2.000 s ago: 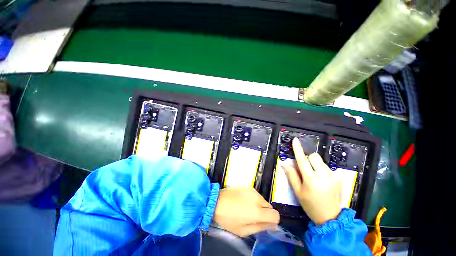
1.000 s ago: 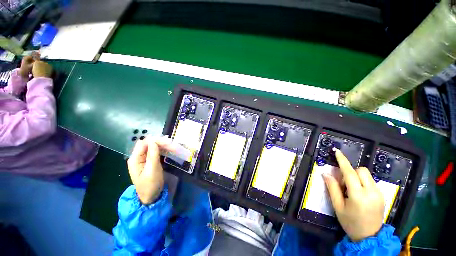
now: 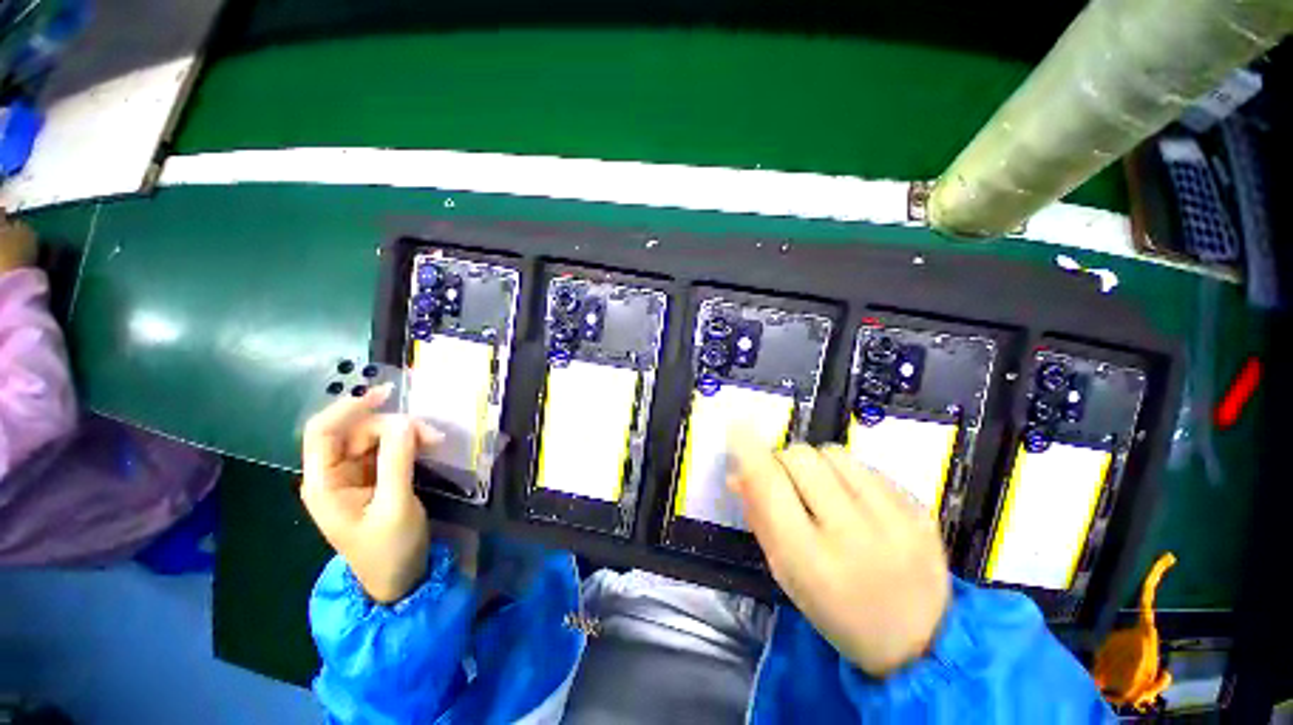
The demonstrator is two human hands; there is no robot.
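Several open-backed phones (image 3: 587,411) lie in a long black tray (image 3: 550,543), dark camera ends away from me and pale batteries nearer. My left hand (image 3: 366,489) is raised at the tray's left end, fingers pinched together. A clear sheet with a group of dark-ringed holes (image 3: 355,378) shows just above these fingers and seems held by them; its outline is hard to see. My right hand (image 3: 845,545) is over the third and fourth phones, fingers curled and fingertips over the third phone's battery. Whether it pinches something small is not visible.
A green belt (image 3: 567,99) with a white edge rail (image 3: 539,173) runs behind the tray. A film-wrapped post (image 3: 1078,128) stands at the right rear. An orange tool (image 3: 1137,644) and a red piece (image 3: 1238,394) are at right. Another person's pink sleeve (image 3: 36,354) shows at left.
My left hand has moved from beside my right hand to the tray's left end, with the clear sheet. My right hand has left the fourth phone's cameras and moved left. The view has shifted.
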